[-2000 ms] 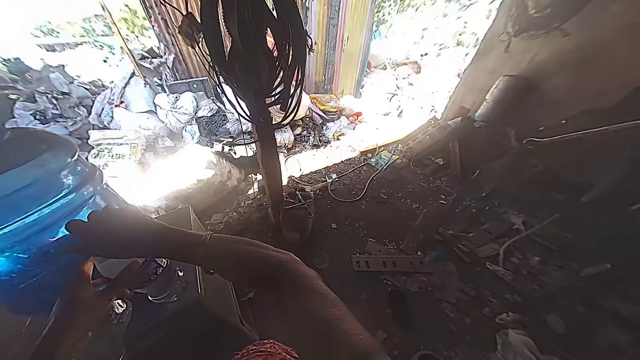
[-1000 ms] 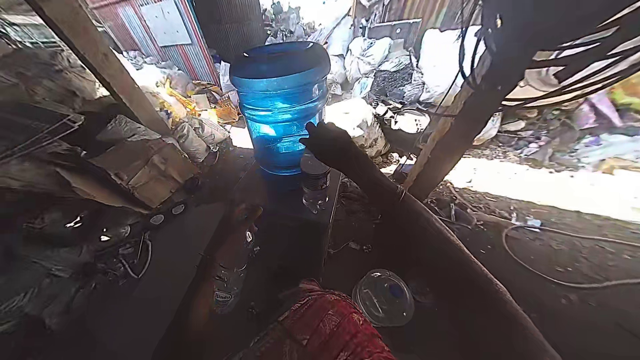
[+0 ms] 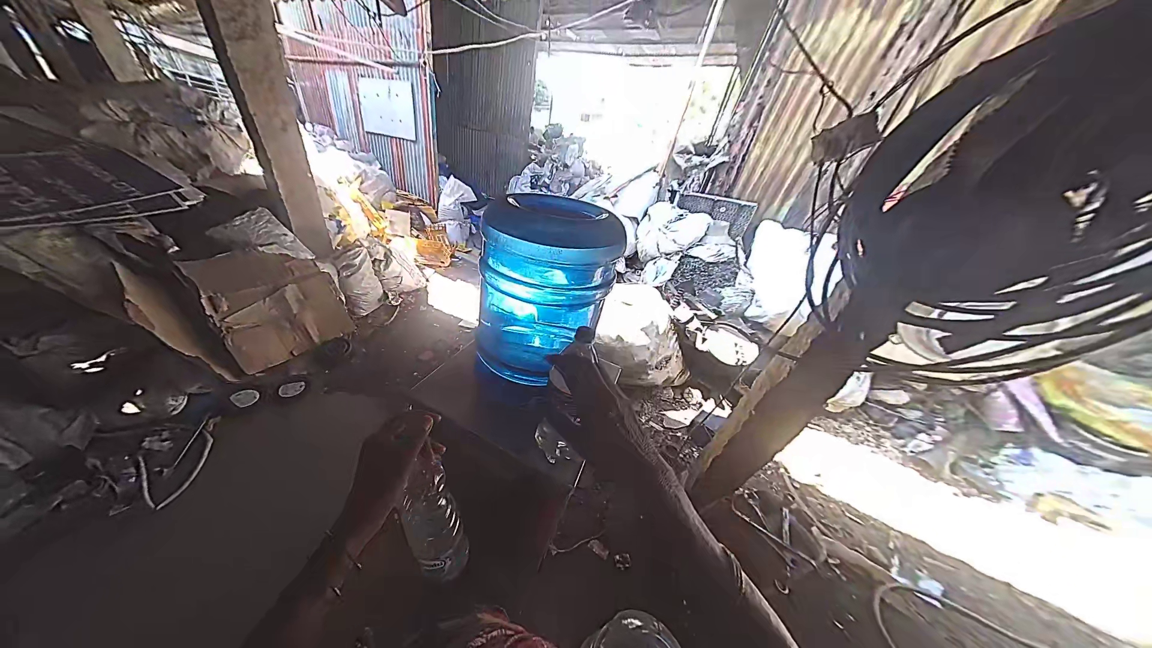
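Observation:
My left hand [image 3: 405, 441] grips the neck end of a clear plastic bottle [image 3: 434, 526], which hangs tilted with its base down. My right hand [image 3: 580, 373] is around the upper part of another clear plastic bottle [image 3: 556, 441], whose lower part shows below the fingers. Right behind that hand, a large translucent blue water jug [image 3: 540, 288] stands on a dark box-like surface [image 3: 450, 382]. At the bottom edge, near my lap, part of a round clear plastic container [image 3: 633, 632] shows.
A slanted wooden post [image 3: 765, 414] with coiled black cables [image 3: 972, 216] stands at the right. White sacks [image 3: 670, 229] lie behind the jug. To the left are a crushed cardboard box [image 3: 270, 310] and another post [image 3: 270, 126].
The view has swung left since the oldest frame. Compared with one second ago, my right hand has come down over the bottle beside the jug, which stood uncovered below it.

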